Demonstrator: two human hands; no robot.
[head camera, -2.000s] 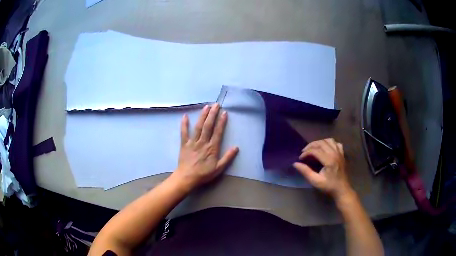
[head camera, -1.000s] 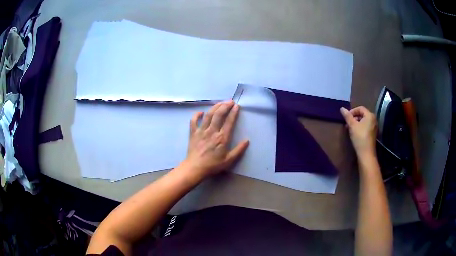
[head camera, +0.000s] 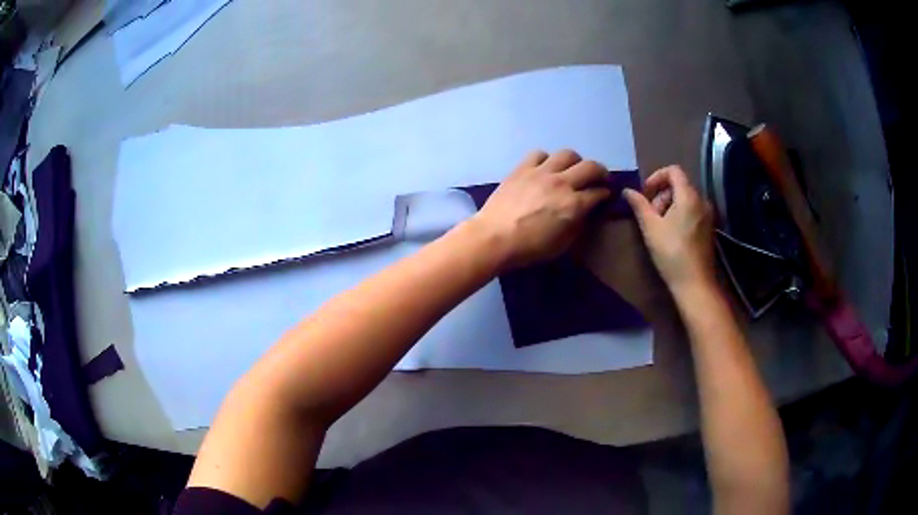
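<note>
The pale bluish-white back panel (head camera: 252, 191) lies flat, its centre seam (head camera: 252, 268) running lengthwise as a thin dark edge. A purple vent flap (head camera: 559, 302) is turned back at the right end, below a purple strip along the seam line. My left hand (head camera: 549, 206) lies over the purple strip, fingers bent; its fingertips are partly hidden, so its hold cannot be told. My right hand (head camera: 669, 206) pinches the right end of the purple strip at the panel's end edge.
The steam iron (head camera: 760, 206) rests at the right, its magenta hose (head camera: 856, 337) trailing down. Folded purple pieces (head camera: 58, 292) and scraps lie at the left edge, with a small purple fabric strip (head camera: 104, 364) beside them. Pale panels (head camera: 166, 35) lie at the far left.
My left hand has moved right from the seam's step onto the purple strip. My right hand went from the flap to the strip's end and remains there. The view has shifted and the panel appears tilted.
</note>
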